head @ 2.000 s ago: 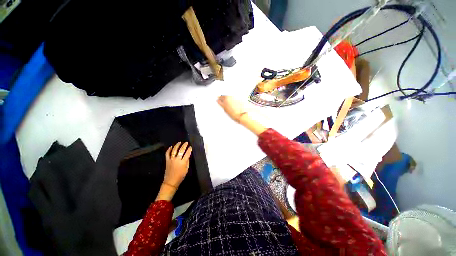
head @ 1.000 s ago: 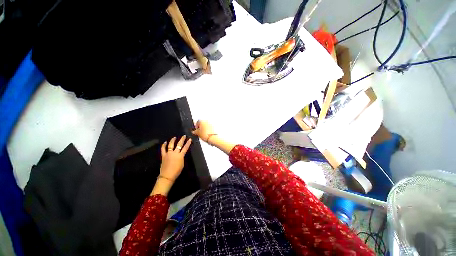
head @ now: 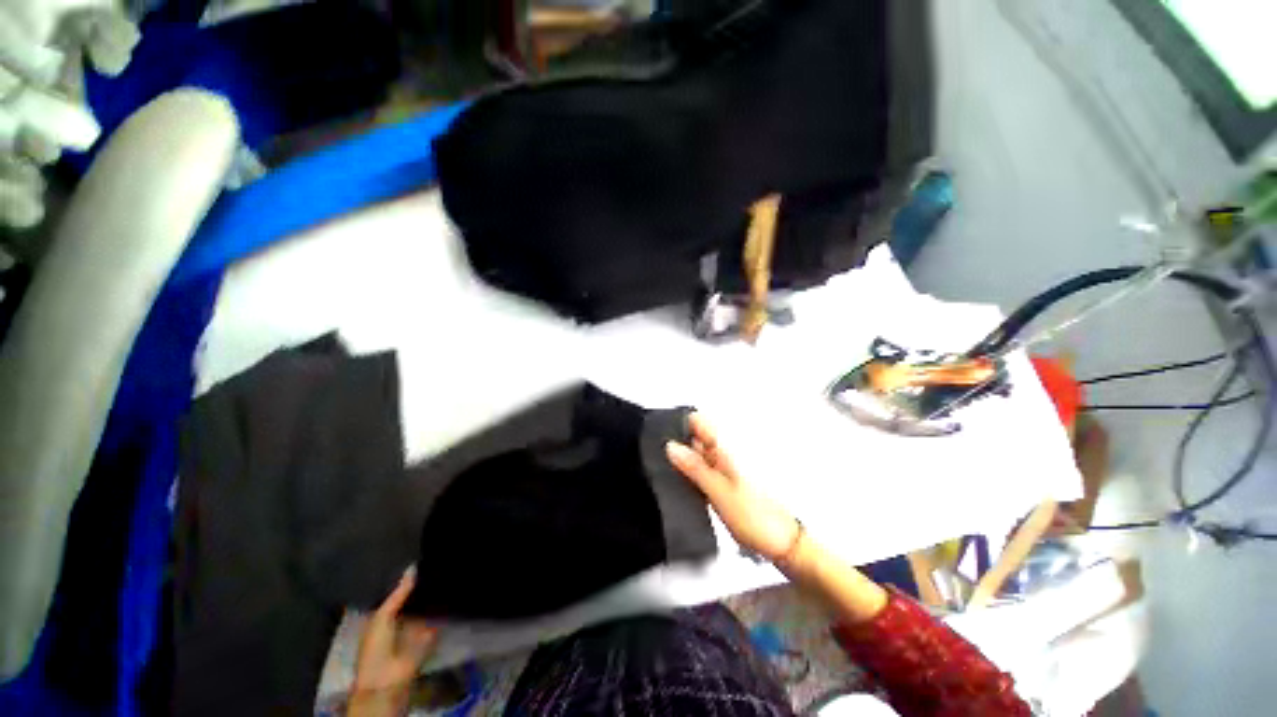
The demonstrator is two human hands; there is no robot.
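Note:
A black garment panel (head: 539, 539) lies in front of me at the table's near edge, its middle bunched or folded. A greyer strip (head: 678, 483) runs along its right end. My right hand (head: 735, 493) holds the upper corner of that strip between thumb and fingers. My left hand (head: 392, 651) is at the panel's lower left edge, cut off by the bottom of the picture, its fingertips against the cloth. The steam iron (head: 917, 385) with an orange-brown handle rests to the right, touched by neither hand.
A large black stack (head: 616, 196) with a tan strip (head: 761, 266) against it lies at the far side. Dark grey pieces (head: 287, 518) lie at the left on the white cover (head: 329, 287). A pale padded arm (head: 98, 308) stands far left. A dark hose (head: 1050, 291) runs from the iron.
The view has swung left. The panel's flat shape has become bunched. My left hand has gone from the panel's middle to its lower left edge; my right hand stays at the strip, nearer its upper corner.

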